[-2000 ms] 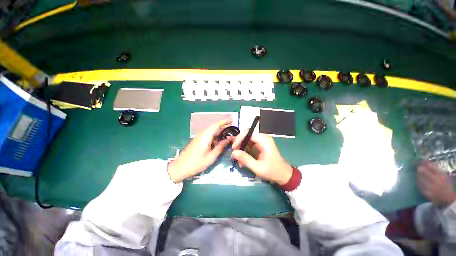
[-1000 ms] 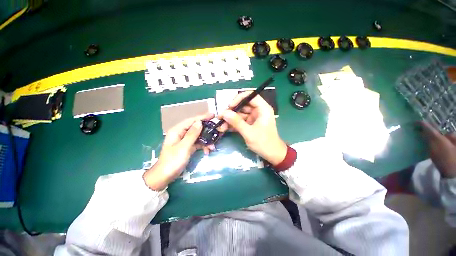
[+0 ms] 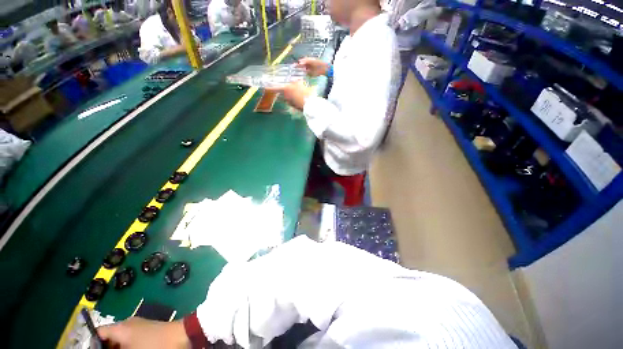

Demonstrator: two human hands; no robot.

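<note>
My right hand (image 3: 140, 334), with the red cuff, is at the bottom left edge, partly cut off. It holds the dark pen-like tool (image 3: 89, 323), which points up. Beside it are part of the white die-cut sheet (image 3: 102, 318) and part of the black adhesive sheet (image 3: 156, 311). Several round black units (image 3: 136, 240) stand along and beside the yellow line. A single black unit (image 3: 76, 266) lies beyond the line. My left hand is out of the picture.
Glaring release paper (image 3: 236, 221) lies right of the units. A neighbour in a white smock (image 3: 358, 88) holds a clear blister tray (image 3: 270, 75) over the belt. A dark tray (image 3: 365, 228) is beside the table. Blue shelves (image 3: 495, 198) hold boxes at right.
The view has swung far to the right, showing the neighbour, aisle and shelves. My left hand and the unit it held have left the picture. My right hand still holds the tool.
</note>
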